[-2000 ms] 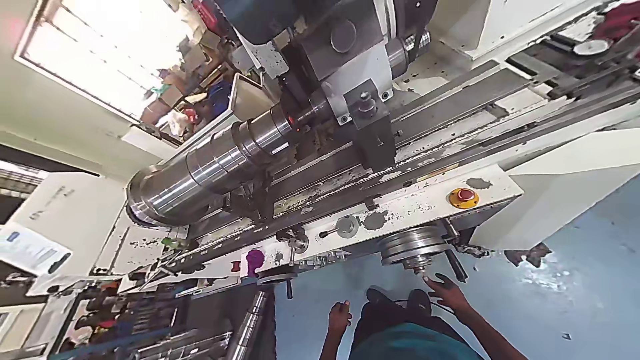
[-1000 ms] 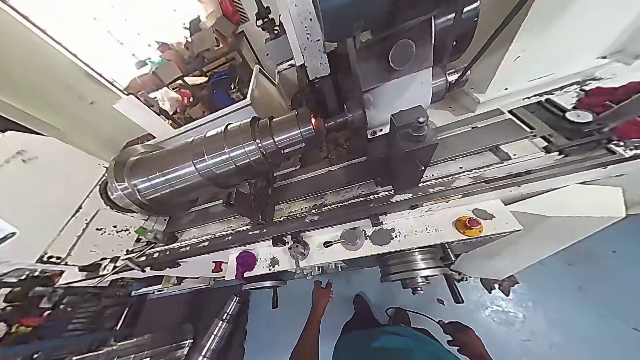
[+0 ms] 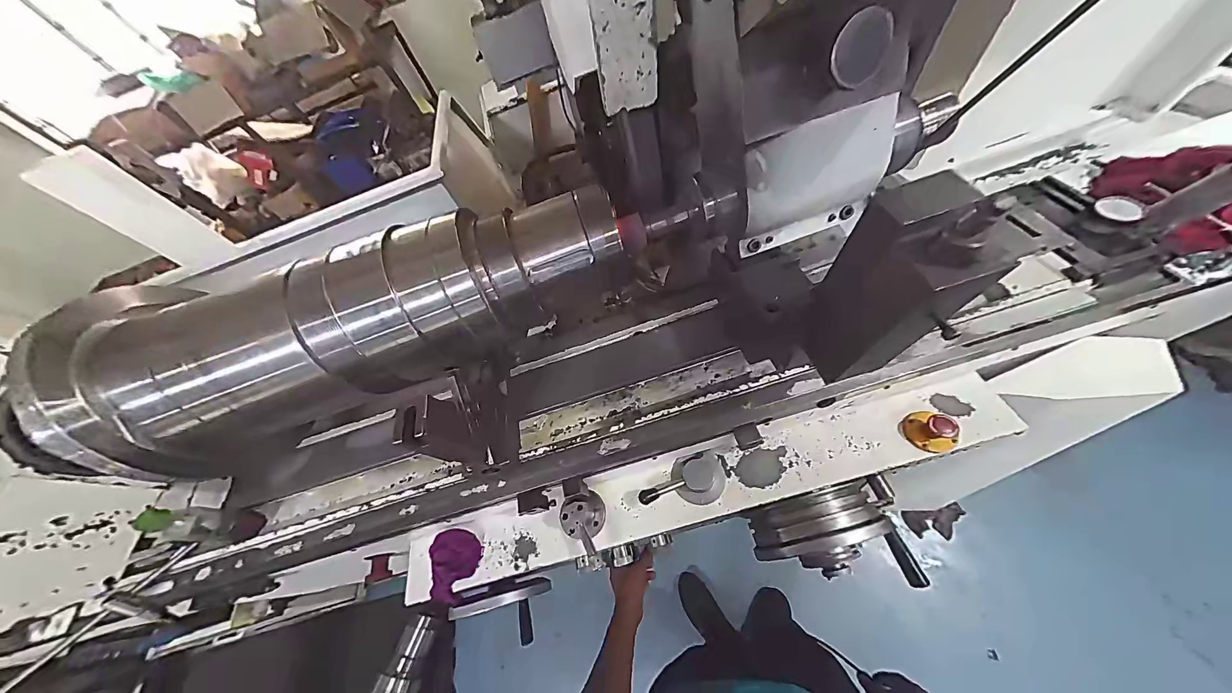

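Note:
My left hand (image 3: 632, 577) reaches up to the small metal knobs (image 3: 624, 554) under the front panel of a cylindrical grinding machine; its fingertips are partly hidden there, so its grip cannot be told. At the bottom edge, dark shapes near a black cable (image 3: 835, 656) may include my right hand, but too little shows to tell. A large stepped steel shaft (image 3: 385, 308) lies along the machine, its narrow end at the tailstock center (image 3: 688, 217). The graduated handwheel (image 3: 823, 529) is to the right of my left hand, and a smaller handwheel (image 3: 500, 597) to its left.
A red stop button on a yellow base (image 3: 931, 431) sits at the panel's right. A lever (image 3: 698, 478) and a purple cloth (image 3: 454, 563) are on the panel. Behind stands a bin of boxes and rags (image 3: 472, 154). Red cloth (image 3: 1160, 183) lies far right.
My left hand has moved up to the knobs under the panel. My right hand has left the large handwheel, where the oldest frame shows it. The view has moved closer to the machine.

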